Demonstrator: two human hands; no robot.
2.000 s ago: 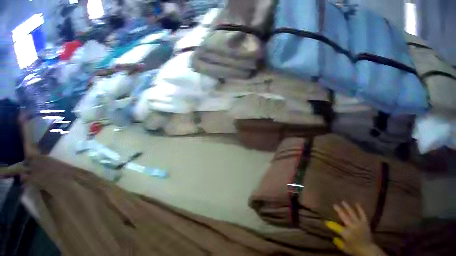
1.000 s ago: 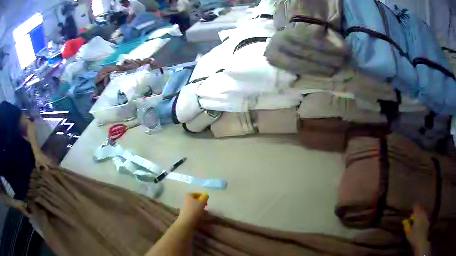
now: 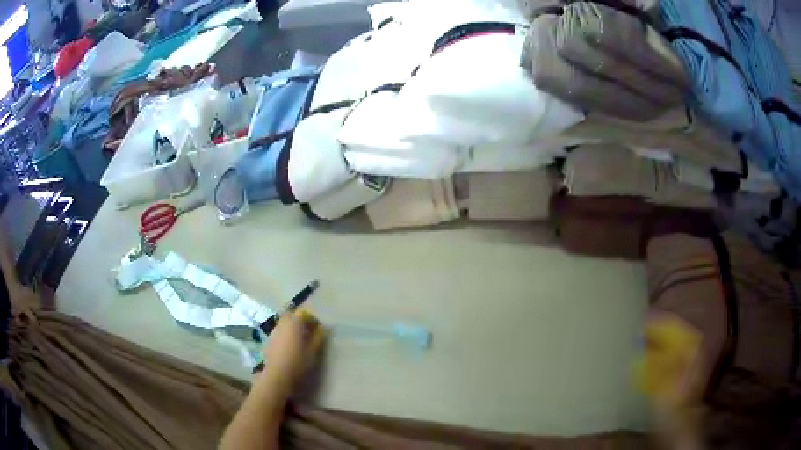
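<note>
My left hand (image 3: 292, 350), with yellow on its fingertips, is over the label strip (image 3: 189, 303) and beside a black pen (image 3: 303, 295). Its fingers are bunched and hide part of both; whether they grip anything cannot be told. The strip's pale-blue end (image 3: 413, 335) shows to the right of the hand. My right hand (image 3: 674, 360), also with yellow finger covers, is blurred in front of a brown strapped bundle (image 3: 764, 308); its grip is unclear. A brown curtain panel (image 3: 140, 387) lies gathered along the near table edge.
Red-handled scissors (image 3: 159, 221) lie at the left. White bins (image 3: 145, 167) stand behind them. Strapped bundles, white (image 3: 457, 110), light-blue (image 3: 738, 70) and beige (image 3: 509, 194), are piled along the back. Part of a person's arm (image 3: 10, 264) shows at the left edge.
My left hand has moved left from the curtain's edge onto the strip and pen. My right hand has moved up and left, off the bundle's front. The view has shifted.
</note>
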